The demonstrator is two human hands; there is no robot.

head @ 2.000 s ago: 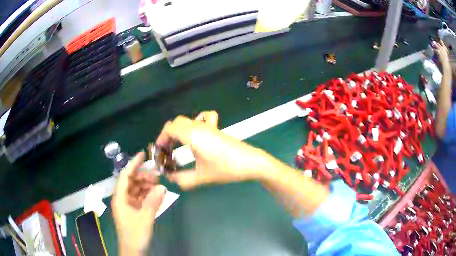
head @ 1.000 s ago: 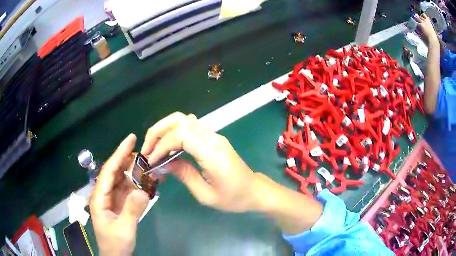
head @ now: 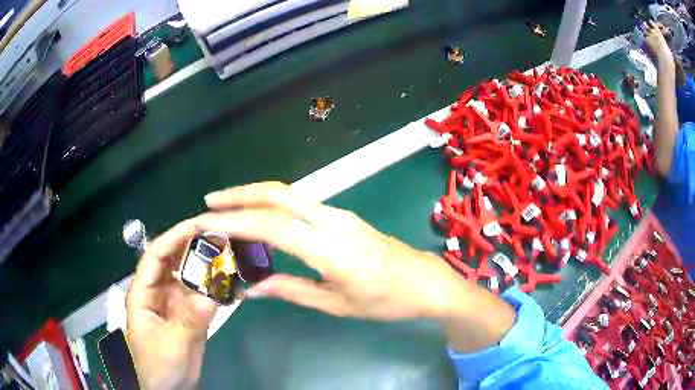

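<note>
My left hand (head: 164, 312) holds an open watch case (head: 207, 266) between thumb and fingers, its white and gold inside facing up. My right hand (head: 343, 263) reaches across from the right. Its fingers and thumb hold a dark glossy display module (head: 253, 260) right beside the case's right edge. Whether a cable joins the two cannot be told. Part of a white wipe (head: 221, 323) shows on the bench mat just below the case.
A large pile of red clamps (head: 533, 175) lies at right, above a pink tray (head: 610, 293) holding clamps. Open units (head: 321, 108) sit on the belt. A dispenser bottle (head: 135, 233) stands behind my left hand, a phone (head: 118, 362) lower left. Another person's arm (head: 667, 114) is far right.
The thin pale-edged piece in my right hand has given way to a dark module face beside the case. The case is turned so its inside shows more. My right hand is flatter, its fingers extended over the case.
</note>
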